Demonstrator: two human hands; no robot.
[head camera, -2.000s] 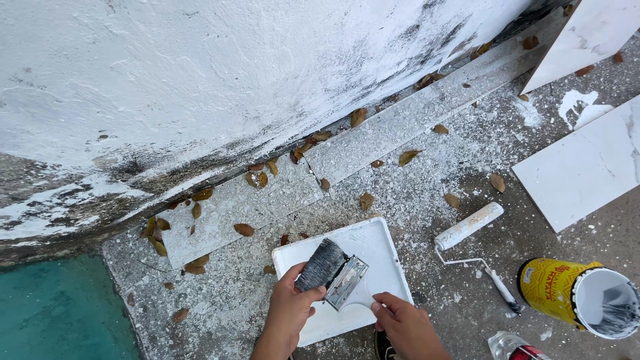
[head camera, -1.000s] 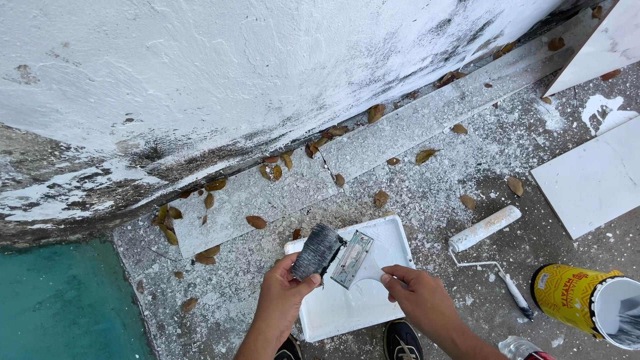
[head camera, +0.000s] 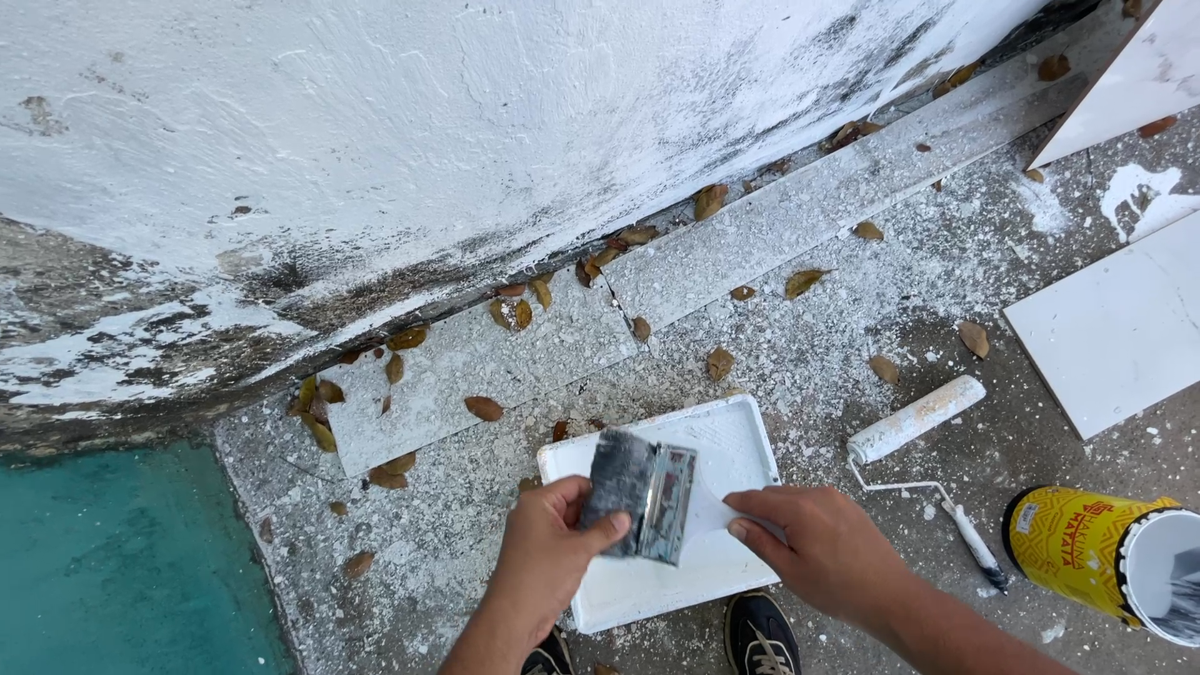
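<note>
A wide flat paintbrush (head camera: 667, 504) with dark bristles, a metal ferrule and a white handle is held level above a white paint tray (head camera: 647, 600). My left hand (head camera: 553, 534) pinches the dark bristles, thumb on top. The white handle is in the fingers of my right hand (head camera: 806, 544), on the other side of the ferrule. Smears of paint mark the ferrule. Below the brush, the tray lies on the ground with white paint over its inside.
A paint roller (head camera: 917, 419) lies right of the tray, near a yellow paint bucket (head camera: 1069, 553). White tiles (head camera: 1116, 319) lie at the right. A patchily painted wall (head camera: 422, 122) runs behind leaf-strewn stone slabs (head camera: 750, 253). Green water (head camera: 122, 562) is at the lower left.
The brush has turned in my hands, and its ferrule now stands closer to upright in view. Both hands keep hold of it over the tray.
</note>
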